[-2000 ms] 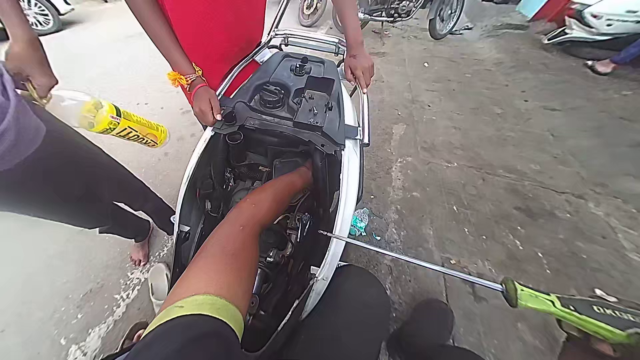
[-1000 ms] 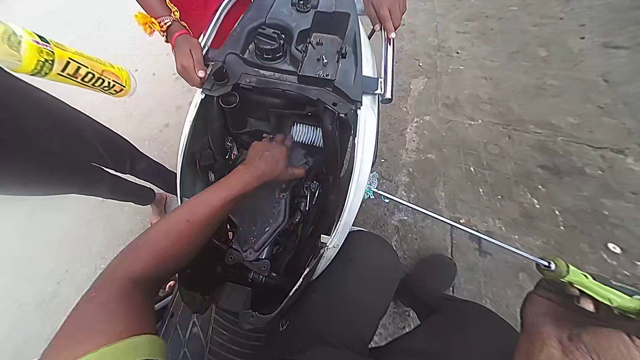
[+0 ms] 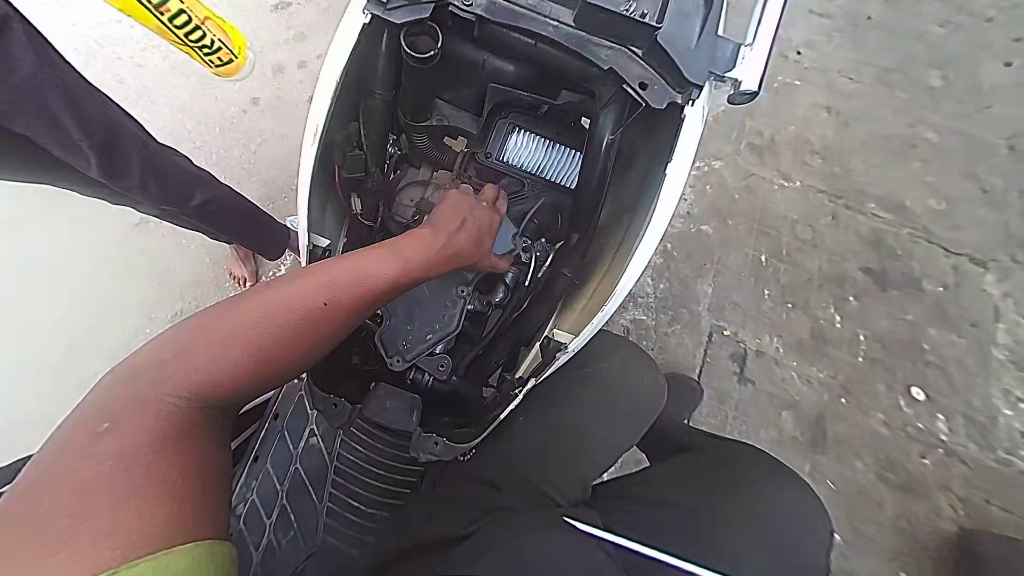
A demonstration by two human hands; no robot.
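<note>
My left hand (image 3: 468, 226) grips a black plastic cover (image 3: 424, 320) by its upper part, inside the open engine bay of a scooter. Just above the hand, a pleated white air filter (image 3: 542, 158) shows in its black housing. Cables and a metal linkage (image 3: 538, 258) lie right of my fingers. My right hand is outside the frame; only the bare metal shaft of a screwdriver (image 3: 640, 547) shows at the bottom edge, over my dark trousers.
The scooter's white body panel (image 3: 640, 264) rims the bay. Its ridged floorboard (image 3: 372, 464) is at the lower left. Another person's dark-clad leg (image 3: 144, 160) and a yellow drink bottle (image 3: 192, 36) are at the upper left. A chrome grab rail (image 3: 760, 52) juts out at the top.
The view has moved closer to the bay. The filter, hidden two seconds ago, is uncovered, and the cover is tilted in my left hand. My right hand, holding the green-handled screwdriver earlier, has left the view.
</note>
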